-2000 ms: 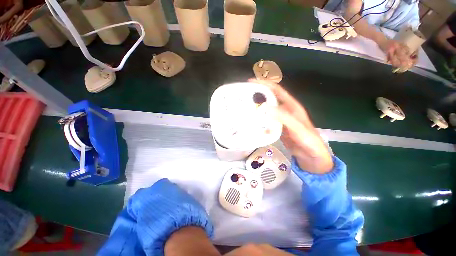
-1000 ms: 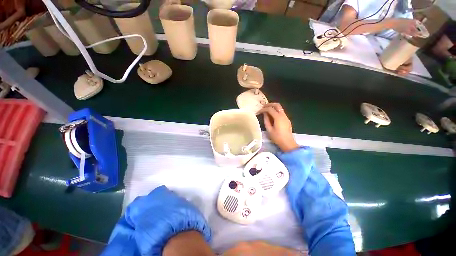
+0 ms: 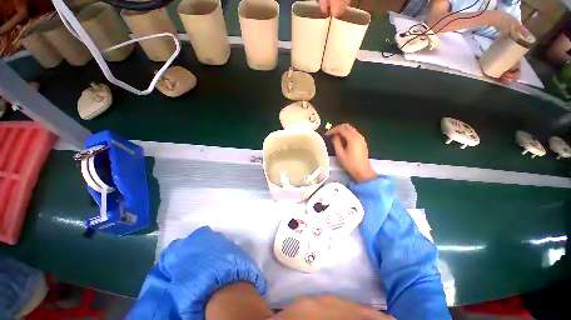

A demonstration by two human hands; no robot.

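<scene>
The cream housing body [image 3: 294,164] stands open end up at the far edge of the foam sheet, with white pieces inside. Two grille covers, one at the front [image 3: 298,245] and one at the right [image 3: 336,209], lie overlapping just in front of it. My right hand [image 3: 352,150] rests at the belt's near edge, right of the housing, empty, its fingers slightly curled and apart. A tiny pale bit lies by its fingertips. My left hand [image 3: 335,310] is blurred and cut off by the bottom edge; whether it holds anything is hidden.
Pronged covers [image 3: 299,116] lie along the green belt, one just behind the housing. Tall sleeves [image 3: 258,34] line the far side, where a person's hand touches two. A blue tape dispenser [image 3: 123,187] and red tray [image 3: 22,181] are left. A white cable hangs upper left. A coworker sits upper right.
The housing was grille-face up with my right hand at it; it now stands open end up and my hand is off it. Belt pieces have shifted left. More tall sleeves show at the far side.
</scene>
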